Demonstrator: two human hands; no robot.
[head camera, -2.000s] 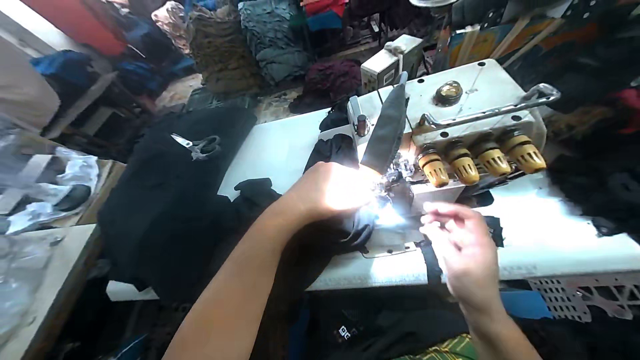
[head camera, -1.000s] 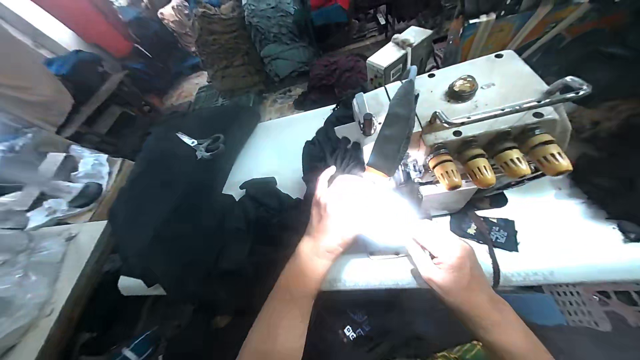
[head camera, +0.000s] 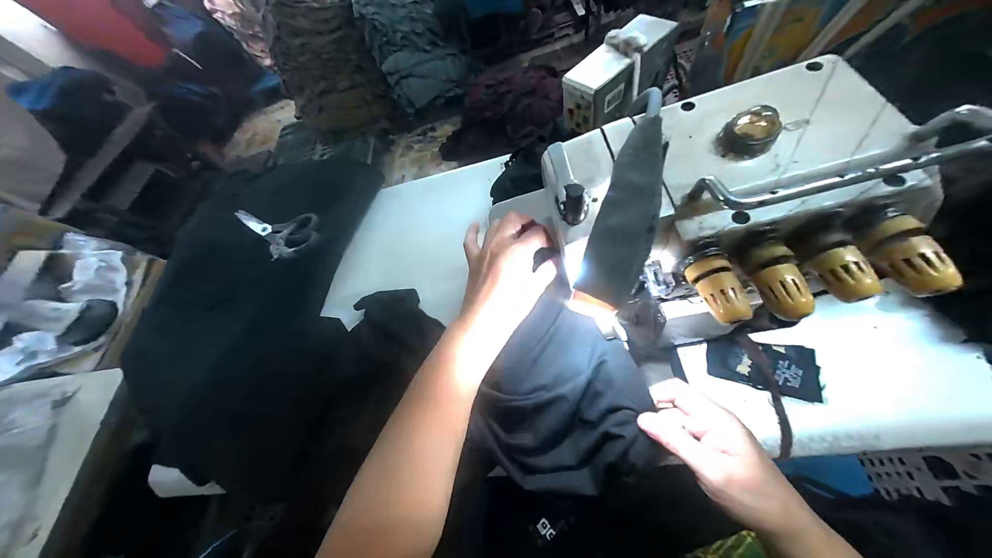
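An overlock sewing machine (head camera: 806, 147) with yellow ribbed tension knobs (head camera: 783, 279) stands on the right of a white table. Dark knit fabric (head camera: 570, 395) lies in front of its needle area under a bright lamp glow. My left hand (head camera: 511, 263) grips an upper fold of that fabric, left of the machine's grey cloth flap (head camera: 624, 217). At the fabric's right edge, my right hand (head camera: 701, 434) pinches the cloth between thumb and fingers. Scissors (head camera: 283, 232) rest on a black fabric pile (head camera: 248, 333) to the left.
A dark printed fabric piece (head camera: 767, 368) and a dark strip (head camera: 775, 403) lie below the knobs. Behind the machine stands a small box (head camera: 620, 70). Bundled cloth (head camera: 333, 70) fills the back, and plastic-wrapped items (head camera: 70, 310) sit in a box at far left.
My left hand has moved up and left from the needle area. The fabric now lies more spread out in front of the machine, and my right hand is at its right edge.
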